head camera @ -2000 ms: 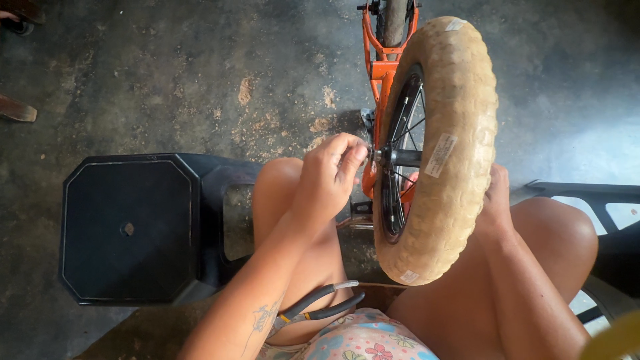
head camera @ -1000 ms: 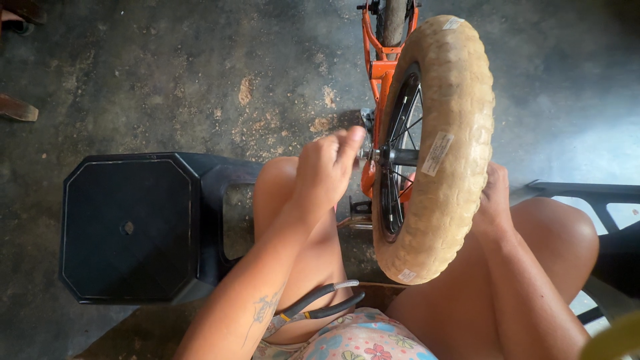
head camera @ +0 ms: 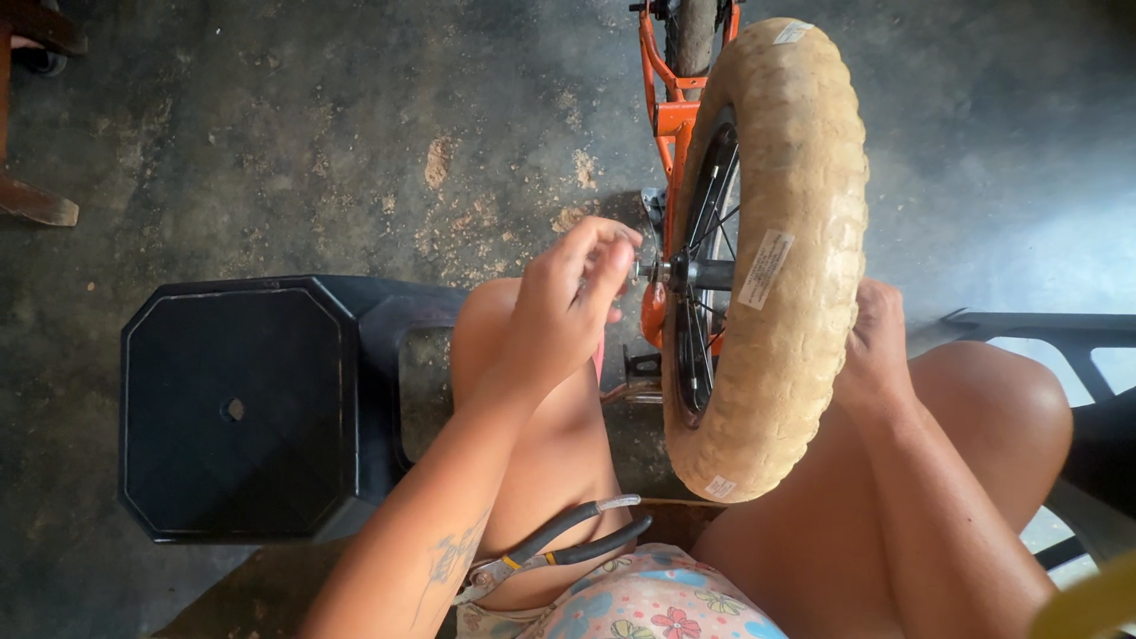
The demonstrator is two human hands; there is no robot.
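A bicycle wheel with a tan knobby tyre [head camera: 790,266] stands on edge between my knees, beside an orange bicycle frame [head camera: 676,120]. My left hand [head camera: 581,293] is at the left end of the wheel's axle [head camera: 655,269], fingers curled at its tip; whether they grip the axle or a small part on it cannot be told. My right hand [head camera: 879,342] is on the wheel's far right side, its fingers mostly hidden behind the tyre. Pliers with black grips [head camera: 568,537] lie across my left thigh, handles apart.
A black plastic stool [head camera: 235,408] stands on the left, near my left knee. A bicycle pedal [head camera: 643,364] shows below the frame. Another dark piece of furniture [head camera: 1047,328] is at the right. Wooden legs [head camera: 35,200] stand at the far left, and crumbs [head camera: 479,222] lie on the floor.
My left hand has shifted slightly and its fingers have changed pose at the axle end. My right hand stays behind the tyre.
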